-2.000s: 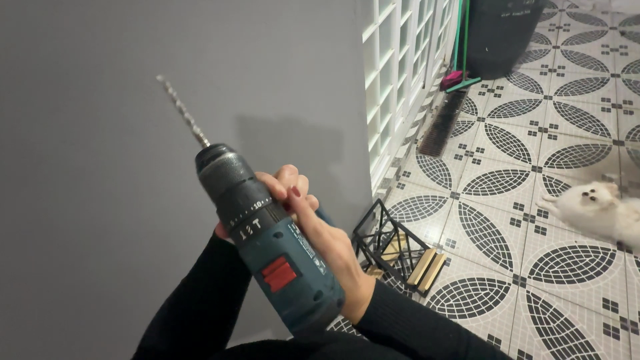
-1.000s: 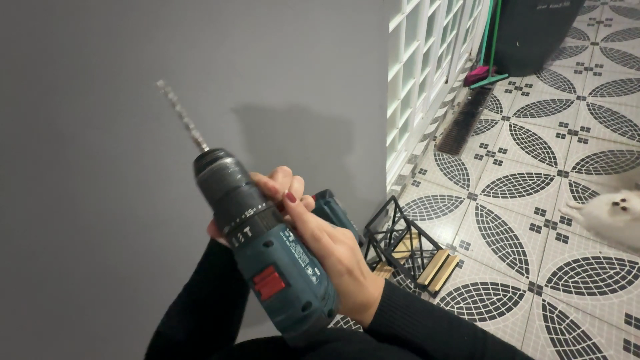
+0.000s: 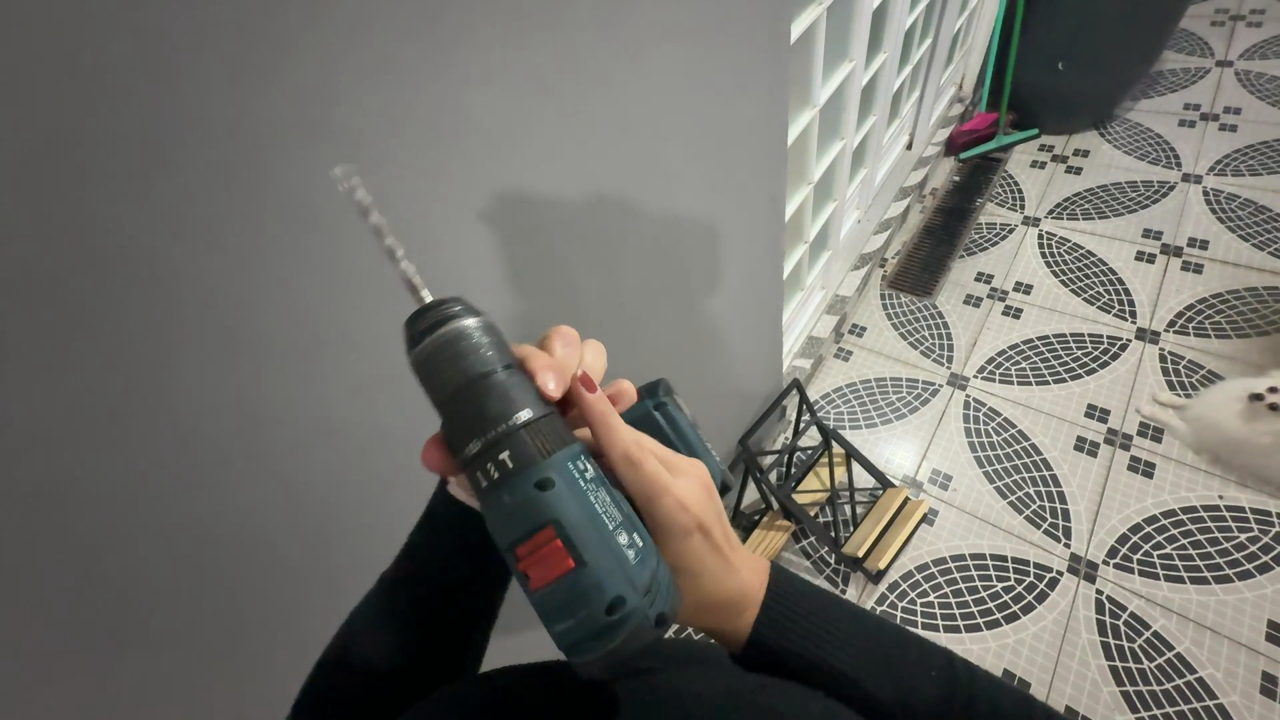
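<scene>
A teal and black cordless drill (image 3: 560, 520) with a red switch lies tilted across the middle of the view. Its long twist drill bit (image 3: 385, 235) points up and left in front of the grey wall (image 3: 200, 300). My right hand (image 3: 680, 500) is wrapped round the handle side, which is mostly hidden, and the battery base (image 3: 675, 430) shows beyond the fingers. Behind the drill's collar my left hand (image 3: 450, 465) supports the body from the left; most of it is hidden, and some fingertips meet those of my right hand.
A black metal rack with wooden slats (image 3: 880, 530) stands on the patterned tile floor (image 3: 1050, 360). Farther off are a floor drain grate (image 3: 945, 230), a green squeegee (image 3: 1000, 143) and a dark bin (image 3: 1090, 60), beside a white lattice door (image 3: 850, 120). A white dog (image 3: 1230, 425) is at the right edge.
Since the earliest frame the battery base has come into sight beyond my right hand. Both hands stay on the drill. The view has shifted slightly to the left.
</scene>
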